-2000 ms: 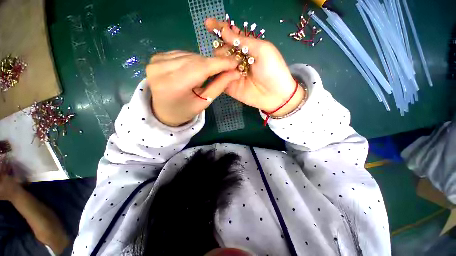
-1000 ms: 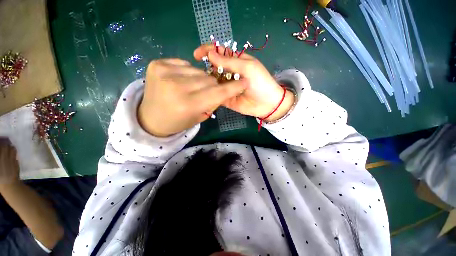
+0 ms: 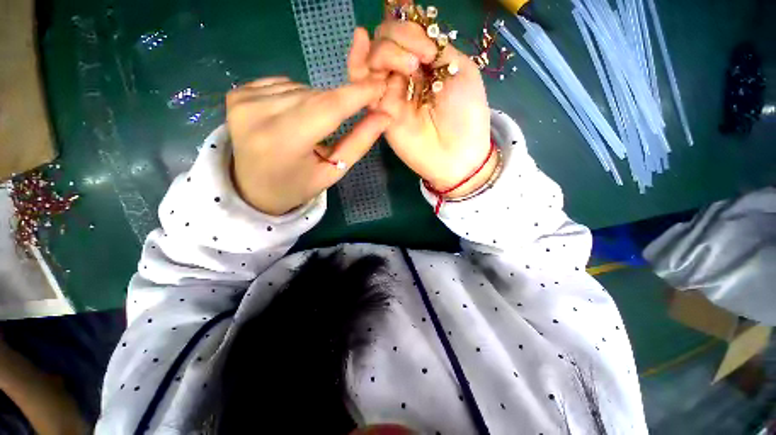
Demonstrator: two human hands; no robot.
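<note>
My right hand (image 3: 444, 127) is palm up with bent fingers around a cluster of small brass-gold components with white round ends (image 3: 436, 85). Part of the cluster reaches above the fingers at the top edge. My left hand (image 3: 293, 140) has its thumb and forefinger together, touching the fingers of my right hand. A short red lead with a white end (image 3: 340, 165) sticks out from my left hand; what its fingertips pinch is hidden. The grey perforated strip (image 3: 368, 191) lies upright on the green mat, partly behind the hands.
Bluish translucent glue sticks (image 3: 617, 85) fan out at the right, by a yellow tool part (image 3: 514, 5). A red-wired pile (image 3: 493, 55) lies beside my right hand. A dark clump (image 3: 743, 89) is far right, another red pile (image 3: 38, 204) far left. Shiny film (image 3: 115, 127) lies left.
The view has shifted, so bench items appear further left. My right hand has turned, its fingers are bent, and the cluster reaches higher. My left hand has opened out from its curled pose over the palm.
</note>
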